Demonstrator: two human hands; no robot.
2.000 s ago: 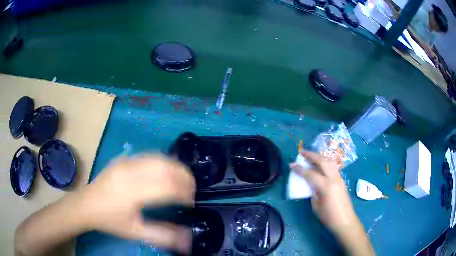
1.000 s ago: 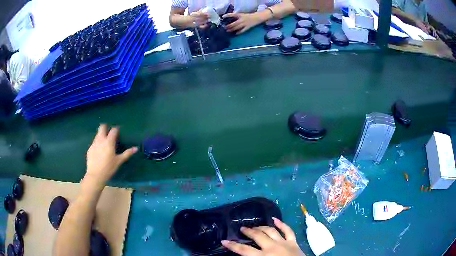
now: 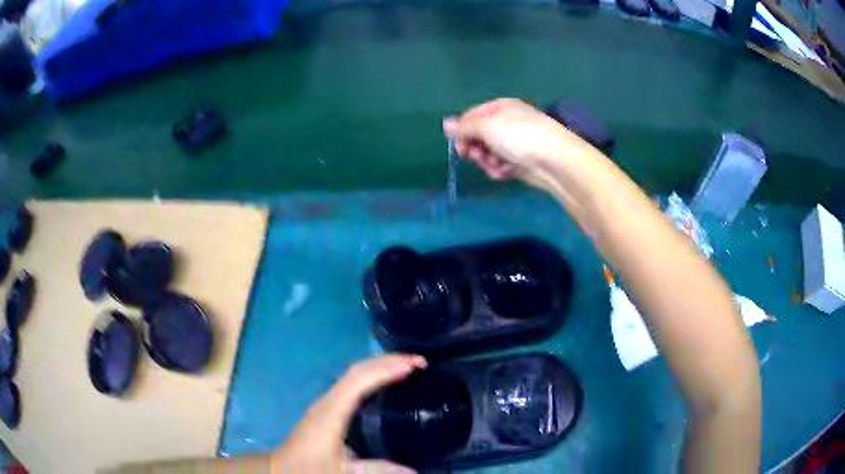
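Two black double-well holders lie one behind the other on the bench, the rear holder (image 3: 472, 294) and the front holder (image 3: 482, 407). A dark round part tilts up at the rear holder's left well. My left hand (image 3: 357, 407) rests at the left edge of the front holder, thumb at its rim, the other fingers partly hidden. My right hand (image 3: 505, 139) is over the belt edge, fingertips pinched on the top of a narrow clear strip (image 3: 452, 171). A white glue bottle (image 3: 632, 329) lies right of the holders, partly behind my right forearm.
Black oval shells (image 3: 178, 331) lie on the cardboard sheet (image 3: 185, 426) at left. The green belt (image 3: 352, 111) carries dark units (image 3: 199, 128). A clear container (image 3: 732, 176), a partly hidden nozzle bag (image 3: 687, 225), a spare glue bottle (image 3: 752, 310) and a white carton (image 3: 823, 259) are at right.
My right hand has moved from the rear holder to the clear strip and pinched it. My left hand has come back from the belt to the front holder. The view has tilted down.
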